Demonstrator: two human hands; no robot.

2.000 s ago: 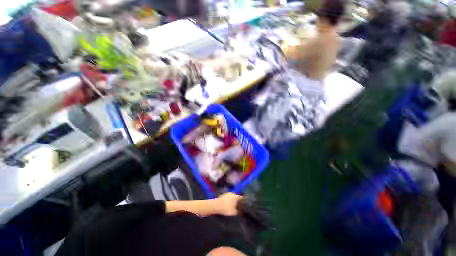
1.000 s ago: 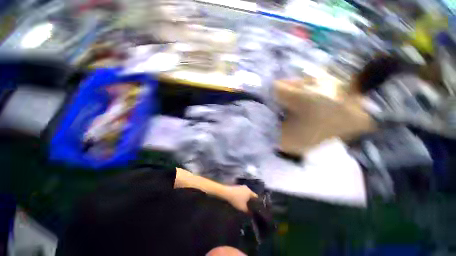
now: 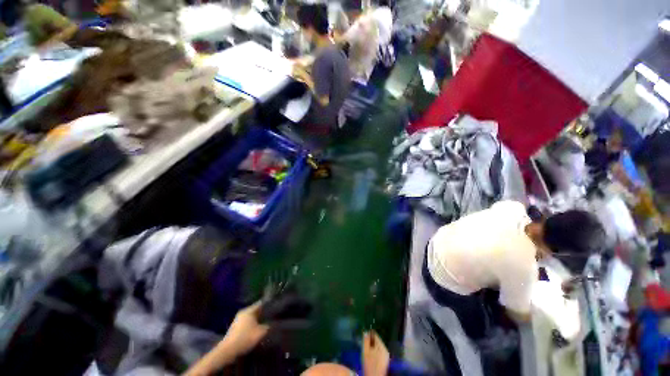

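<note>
My left hand [image 3: 246,332] is at the bottom, left of centre, with its forearm coming in from the lower left edge. It is closed on a dark bundle [image 3: 286,310], which looks like black fabric pieces; blur hides its details. My right hand [image 3: 375,355] is at the bottom edge, right of centre, partly cut off and blurred. A small dark spot shows at its fingertips, and I cannot tell if it holds anything. The hands are apart, above the green floor.
A green aisle floor [image 3: 341,253] runs ahead. At left are a long worktable [image 3: 169,150] and a blue crate [image 3: 290,192] with mixed items. At right, a person in a light top [image 3: 477,246] bends over work. Grey-white cloth [image 3: 455,161] is piled before a red panel [image 3: 507,92].
The view has swung right from the tables to the aisle. My right hand has come into view. My left hand still holds the dark bundle and sits further left in the picture.
</note>
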